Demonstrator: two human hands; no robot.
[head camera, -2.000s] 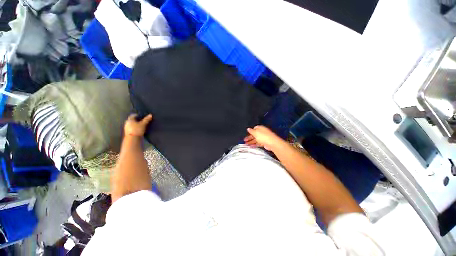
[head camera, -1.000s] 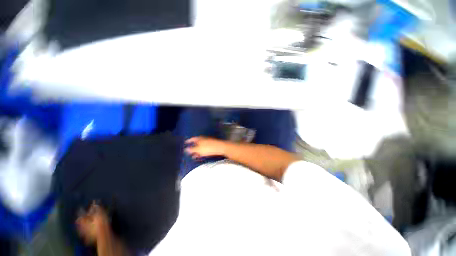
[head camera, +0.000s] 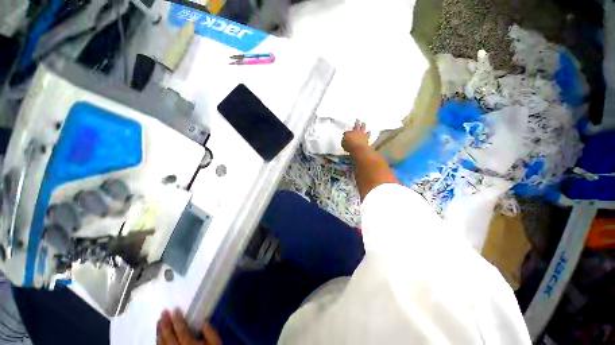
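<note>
My right hand (head camera: 356, 137) reaches out over the right side of the table to white cloth (head camera: 364, 60) heaped in a sack with an olive rim (head camera: 429, 98). Its fingers touch the cloth's near edge, beside a crumpled white piece (head camera: 326, 137); whether they grip it I cannot tell. My left hand (head camera: 185, 330) rests at the table's front edge (head camera: 222, 259), partly cut off by the picture's bottom, with fingers apart and nothing seen in it.
The white and blue overlock machine (head camera: 101, 182) stands at left. A smartphone (head camera: 255, 122), pink and blue snips (head camera: 252, 58) and a control panel display (head camera: 186, 240) are on the table. Trimmings (head camera: 472, 148) lie on the floor at right, near a blue crate (head camera: 599, 162).
The view has swung right to the machine and sack. The black panel that my hands were on is out of view. My right hand has reached to the white cloth; my left is at the table edge.
</note>
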